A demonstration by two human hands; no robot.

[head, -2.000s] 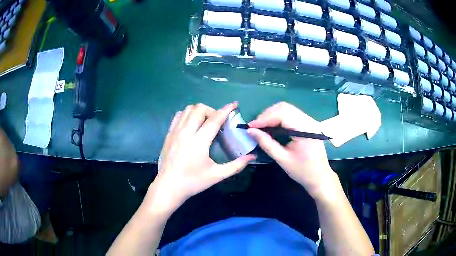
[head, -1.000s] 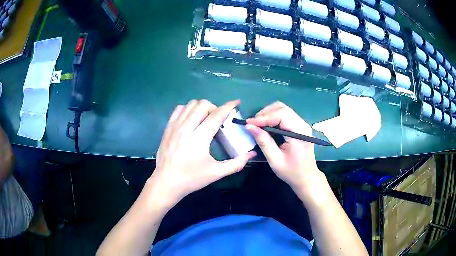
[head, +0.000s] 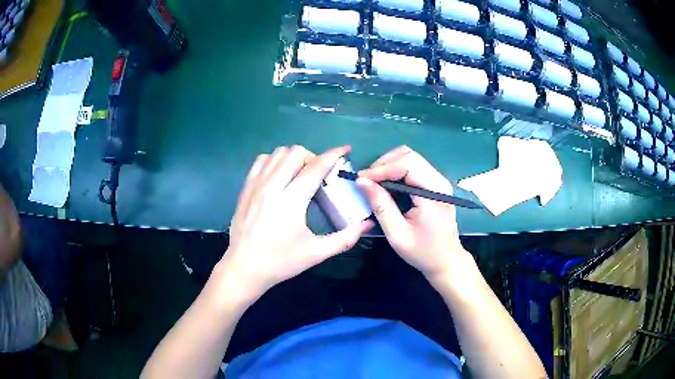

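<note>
A pale lilac device housing point(head: 346, 201) is held near the bench edge between the thumb and fingers of my left hand point(head: 285, 215). My right hand point(head: 414, 211) holds a thin black stick tool point(head: 437, 195) like a pen. The tool's dark tip is at the upper part of the housing, near a small dark spot. My fingers hide part of both. A white wiping cloth point(head: 518, 176) lies on the green bench to the right of my right hand.
A clear blister tray point(head: 355, 78) of white units lies beyond my hands, a second point(head: 645, 172) at far right. A heat gun point(head: 152, 37), a corded handle with red switch point(head: 124, 111) and a white paper strip point(head: 58, 133) lie left. A person's arm point(head: 9, 229) shows at far left.
The housing has turned slightly in my left hand since the earliest frame, and the tool tip has moved a little up and left on it. Both hands keep their hold.
</note>
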